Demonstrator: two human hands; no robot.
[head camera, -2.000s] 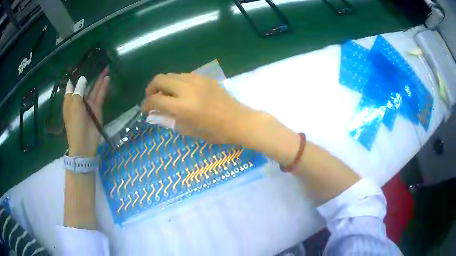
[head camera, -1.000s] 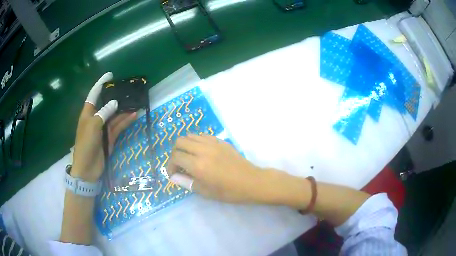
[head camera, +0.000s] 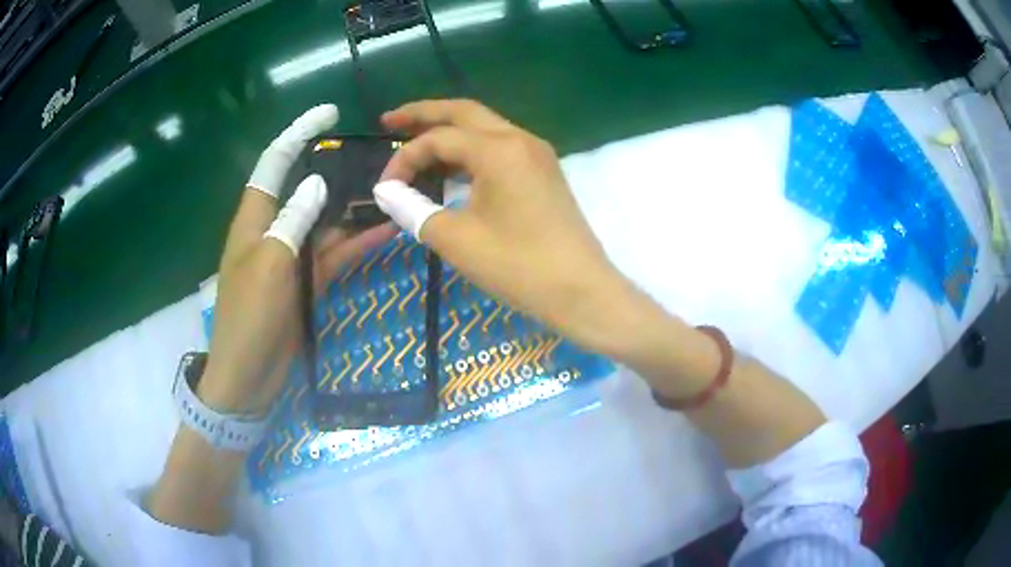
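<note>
My left hand (head camera: 261, 244), with white finger cots, holds a black phone middle frame (head camera: 348, 177) by its solid top part, above the blue sheet. The frame's open window hangs toward me. My right hand (head camera: 488, 199), with a white cot on the thumb, has its fingertips at the right side of the solid part. A thin pale orange strip (head camera: 360, 207) shows on the solid part beside the right thumb; whether the fingers touch it cannot be told. The blue carrier sheet (head camera: 488, 332) with rows of orange zigzag strips lies below the frame.
A green conveyor (head camera: 222, 144) runs along the back and left, carrying several frames, one at the top middle (head camera: 388, 22). Crossed blue sheets (head camera: 876, 210) lie on the white foam (head camera: 687, 233) at right. A red stool (head camera: 887, 476) shows at lower right.
Both hands have moved: the left holds the frame further right and more upright. My right hand has risen from the blue sheet to the frame's solid top part.
</note>
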